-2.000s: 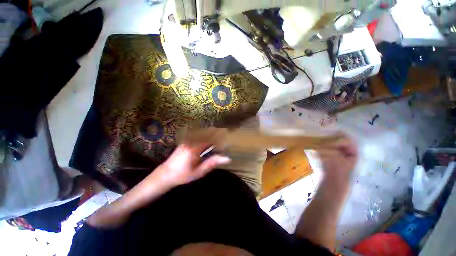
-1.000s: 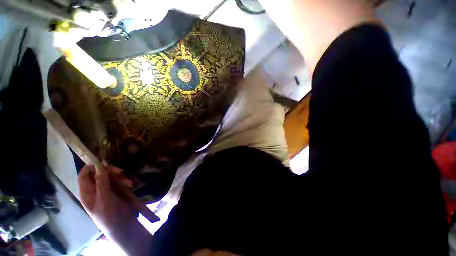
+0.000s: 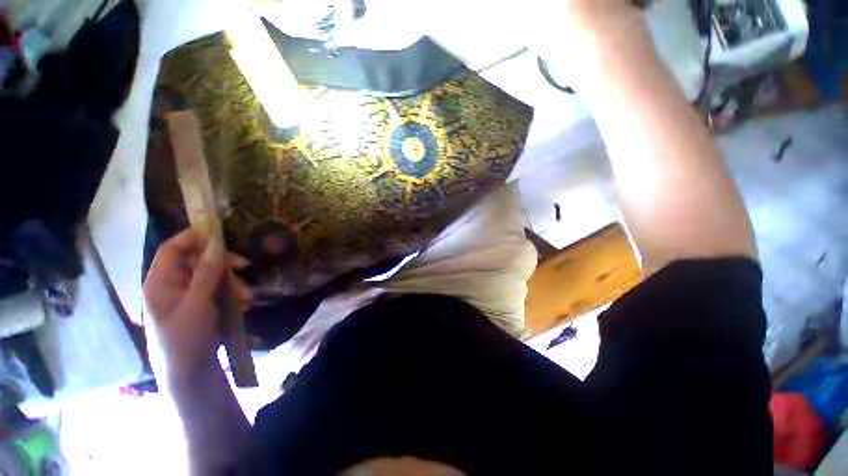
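Observation:
My left hand (image 3: 191,279) holds a flat wooden-looking ruler (image 3: 189,167), which points up over the left part of the patterned brocade panel (image 3: 358,204). The panel lies on the off-white table and hangs towards my lap. A dark grey curved facing (image 3: 372,72) lies along its top edge. My right arm reaches up to the top edge of the picture. The right hand is mostly cut off there and washed out by glare, so its fingers and any hold cannot be made out. A bright strip-like glare crosses the panel's top left.
Black cloth (image 3: 65,139) lies at the left. A small-parts tray (image 3: 748,28) is at the top right. The loop of a black shears handle (image 3: 555,74) shows beside my right forearm. A wooden surface (image 3: 581,279) and a red item (image 3: 795,429) are lower right.
The ruler was between both hands and is now in my left hand alone, more upright than a second ago. My right arm has moved up from the lap side to the table's far side.

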